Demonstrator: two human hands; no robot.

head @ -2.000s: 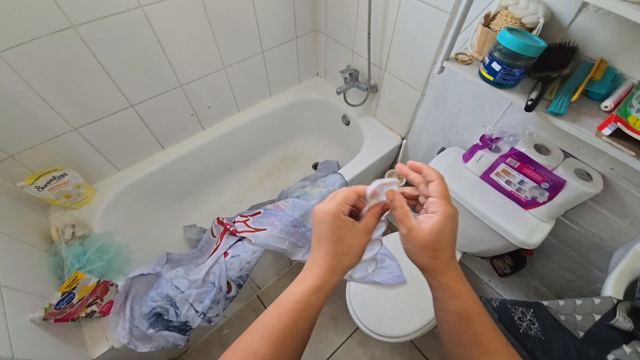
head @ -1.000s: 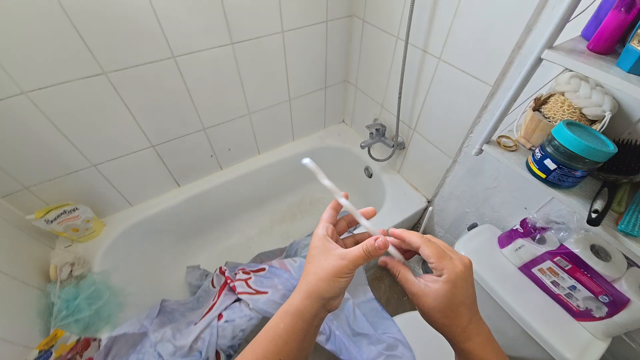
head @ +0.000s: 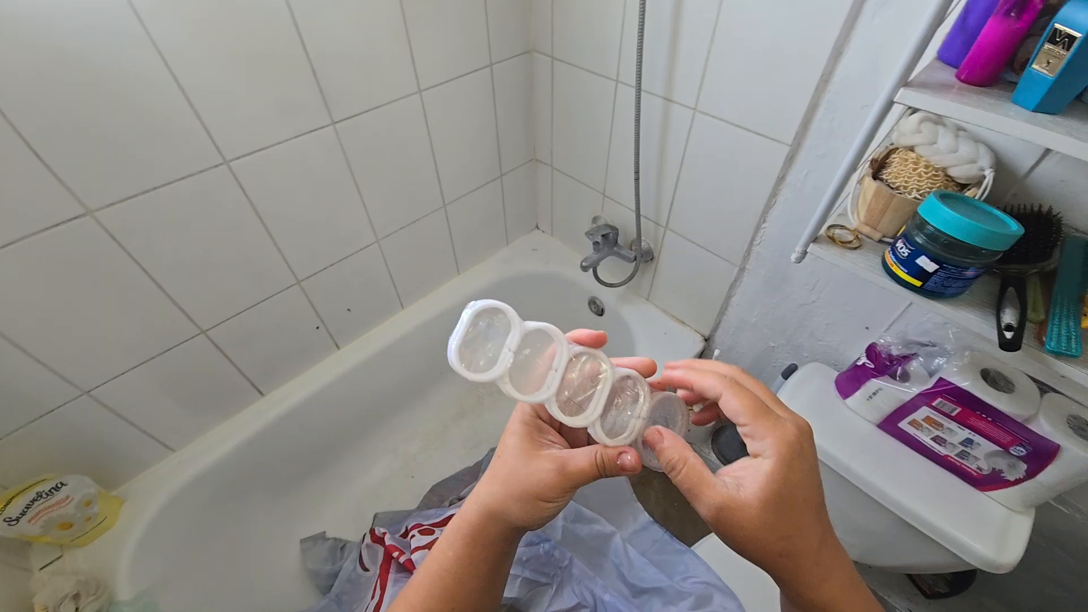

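A white plastic strip of several joined oval rings with clear film inside slants across the view above the bathtub. My left hand grips it from below, thumb on the near side and fingers behind. At its lower right end, my right hand pinches the last, rounder clear piece between thumb and fingers. Beneath both hands, a light blue-grey fabric with red print hangs over the near edge of the tub; its lower part is out of view.
The white bathtub has a mixer tap and shower hose. At right stand a toilet cistern bearing a toilet-paper pack, and shelves with a teal-lidded jar and hairbrush. A yellow-white pack sits on the left rim.
The strip, seen nearly edge-on a second ago, now shows its ring faces. Two seconds ago it was bunched small between my fingers. The view has shifted towards the tub.
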